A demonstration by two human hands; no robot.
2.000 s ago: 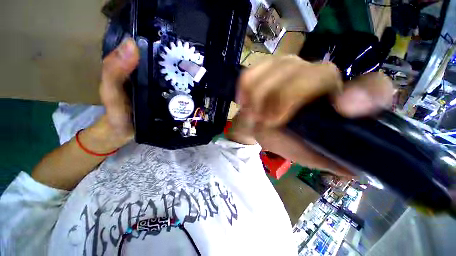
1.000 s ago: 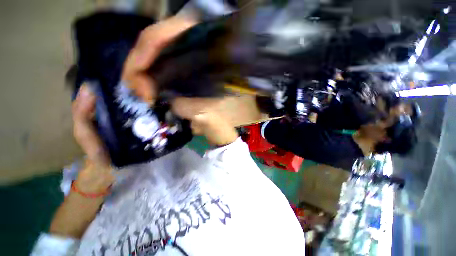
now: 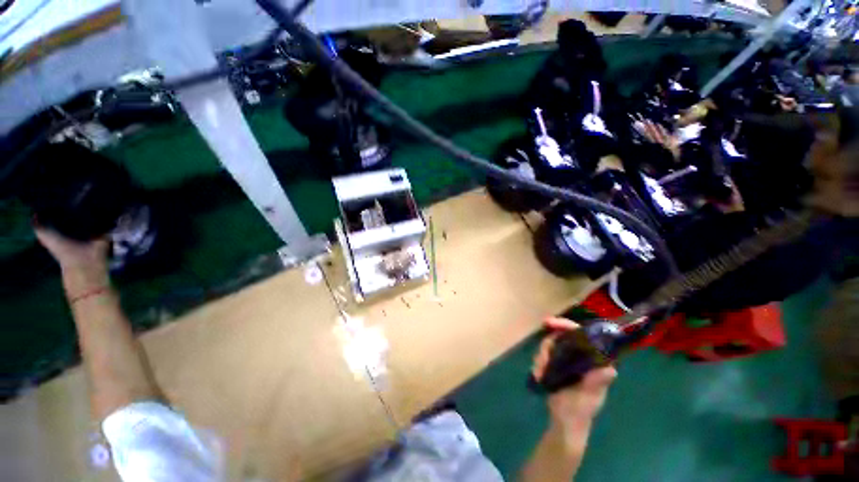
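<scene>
My left hand (image 3: 80, 252) is at the far left, over the green belt. It grips the near edge of a dark, blurred black unit (image 3: 77, 193), and most of its fingers are hidden. The unit's white gear and inside do not show. My right hand (image 3: 576, 384) is at the lower right, beyond the board's near edge. It is closed around a black power screwdriver (image 3: 576, 358) with a coiled hose at its rear end. The silver-white screw feeder (image 3: 384, 226) stands on the tan board between my hands, with small dark specks beside it.
Black units with white parts (image 3: 582, 240) crowd the right end. A pale metal post (image 3: 240, 155) stands left of the feeder. A dark cable (image 3: 424, 136) hangs across the view. Red stools (image 3: 721, 331) and a person's dark sleeve (image 3: 763, 268) are at right.
The view has swung to the bench and belt. My left hand has carried the black unit away from my chest to the far left. My right hand, with the screwdriver, is apart from it at the lower right.
</scene>
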